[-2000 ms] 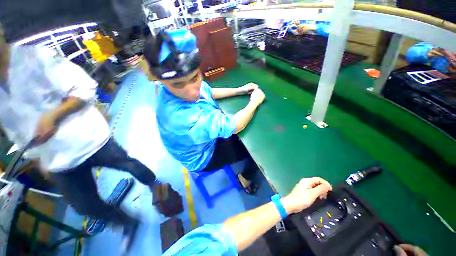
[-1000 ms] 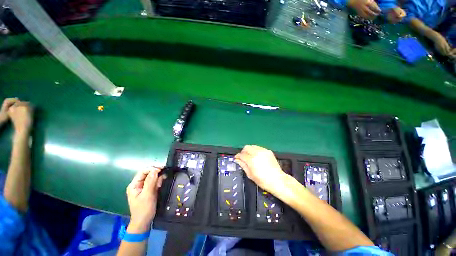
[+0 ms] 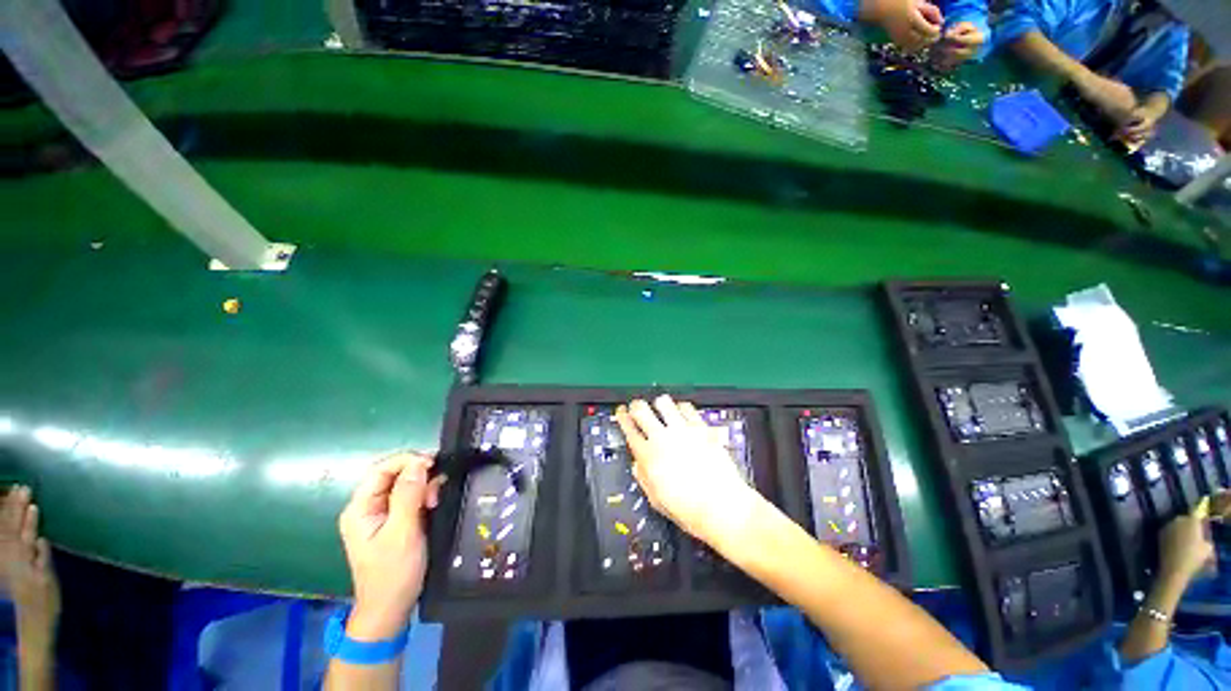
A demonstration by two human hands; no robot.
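A black foam tray (image 3: 560,493) lies in front of me with phone housings in its slots. The leftmost housing (image 3: 500,506) and the rightmost housing (image 3: 837,493) show silvery areas and small orange and white spots. My right hand (image 3: 689,466) lies over the upper part of the second housing (image 3: 624,520), fingers spread, and partly covers the third. Anything under its fingertips is hidden. My left hand (image 3: 389,527), with a blue wristband, is at the tray's left edge. Its thumb and forefinger pinch a thin dark curved strip (image 3: 475,459) that reaches over the leftmost housing.
A short black strip with pale spots (image 3: 473,328) lies beyond the tray. Another foam tray (image 3: 956,459) stands at right, near white paper (image 3: 1110,358) and a further tray (image 3: 1118,520). A slanted pale post (image 3: 149,155) meets the bench at left. Other people's hands show at the edges.
The view has shifted slightly, and the tray now looks straighter. My right hand has gone from pinching at the second housing's top to lying flatter with spread fingers. My left hand still pinches the dark strip.
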